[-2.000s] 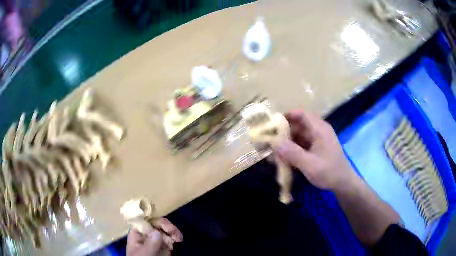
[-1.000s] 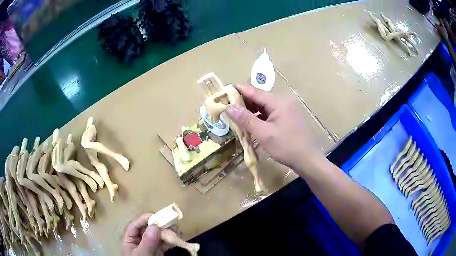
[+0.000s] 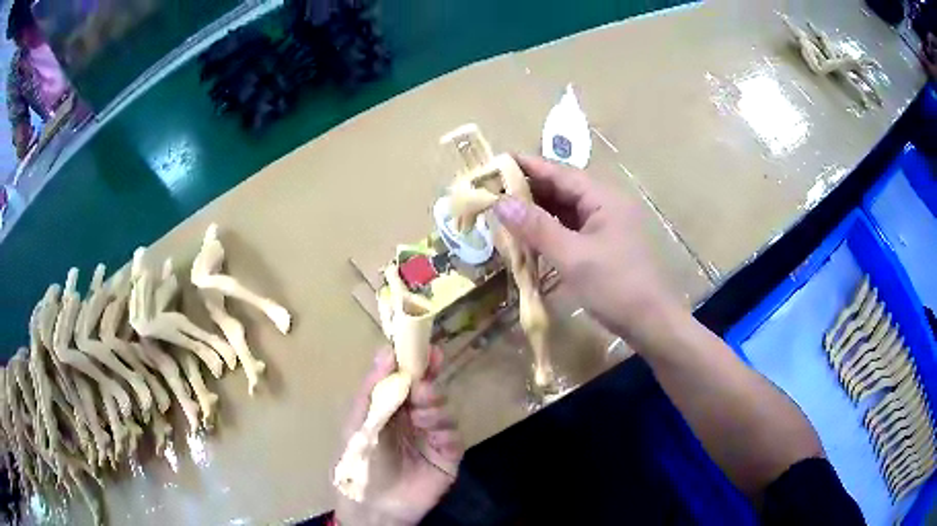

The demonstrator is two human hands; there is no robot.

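My right hand (image 3: 586, 241) holds a cream body piece (image 3: 522, 277) upright by its hip, its squarish open frame at the top and its one leg hanging down, in front of the white oval dish (image 3: 463, 234). My left hand (image 3: 411, 437) holds a bent leg part (image 3: 413, 344), its foot toward me and its upper end at the near left of the glue stand. The glue stand (image 3: 444, 292) has a yellowish crusted top with a red spot (image 3: 417, 271) and sits on cardboard scraps. Whether the leg touches the stand I cannot tell.
A pile of joined bodies (image 3: 113, 349) lies at the left. A white pointed bottle (image 3: 566, 134) lies beyond my right hand. Loose cream parts (image 3: 834, 64) lie far right. A blue tray (image 3: 751, 329) with slim curved pieces is at the right. Black clumps (image 3: 293, 62) lie on green. A person (image 3: 41, 72) is far left.
My left hand has moved up and right to the stand, and the leg in it now has its foot toward me. My right hand still holds the body piece by the dish.
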